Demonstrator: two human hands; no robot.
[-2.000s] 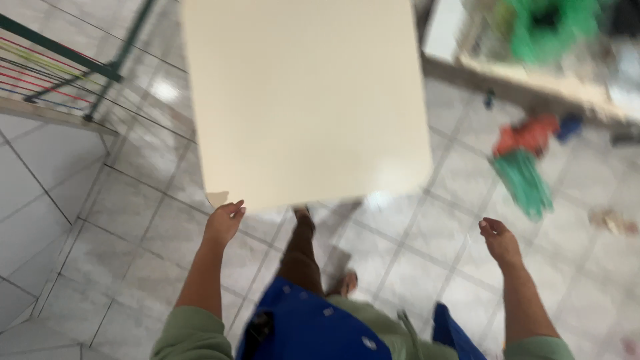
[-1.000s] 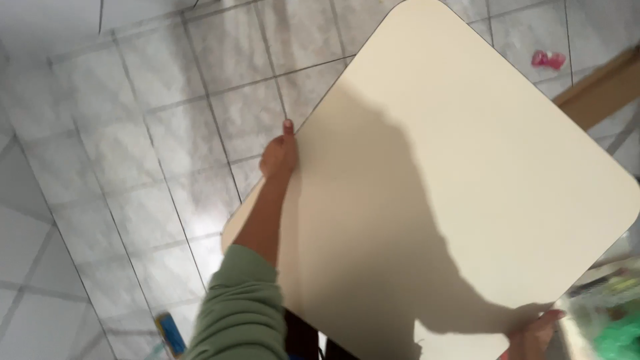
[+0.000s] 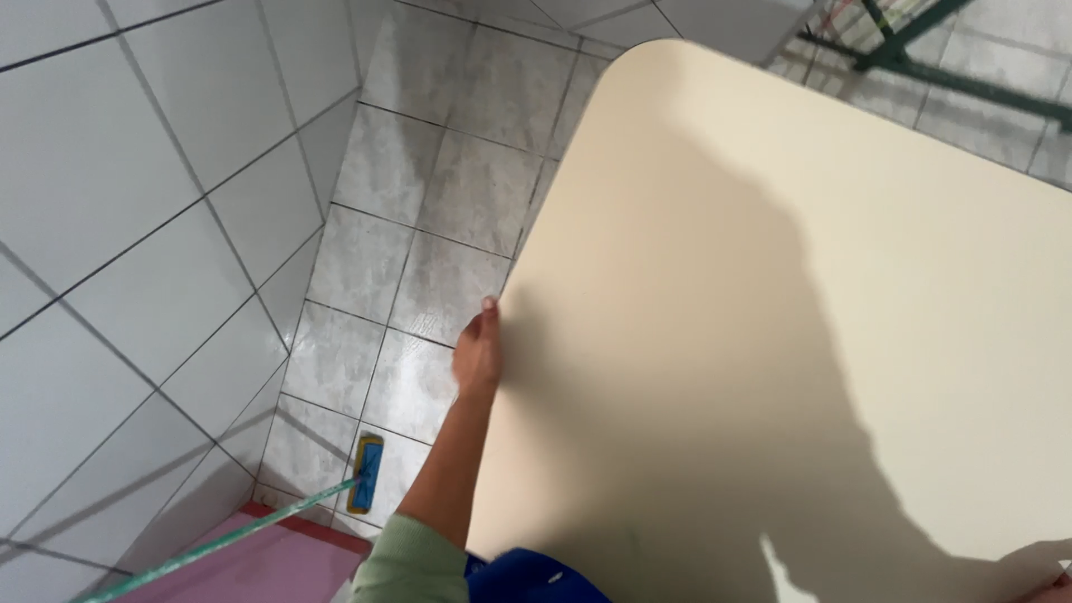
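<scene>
A large cream tabletop with rounded corners [image 3: 712, 293] fills the right half of the head view, a shadow across it. My left hand [image 3: 480, 345] grips its left edge, thumb up along the rim and the fingers partly hidden under the board. At the bottom right corner of the view, only a small part of my right hand [image 3: 1062, 586] shows at the board; its grip is mostly cut off. Below the board's near edge is a bit of blue cloth [image 3: 532, 578] at my body.
A white tiled wall [image 3: 151, 251] rises on the left beside the tiled floor [image 3: 368, 251]. A blue and yellow broom or mop head [image 3: 365, 474] with a green handle [image 3: 226, 540] lies near a pink panel [image 3: 251, 565]. A green metal frame [image 3: 963, 79] stands top right, beyond the board.
Two seconds ago both hands were apart from the board; a second ago both were at its edges. Now the board sits differently in view, beside the tiled wall. The view has swung strongly.
</scene>
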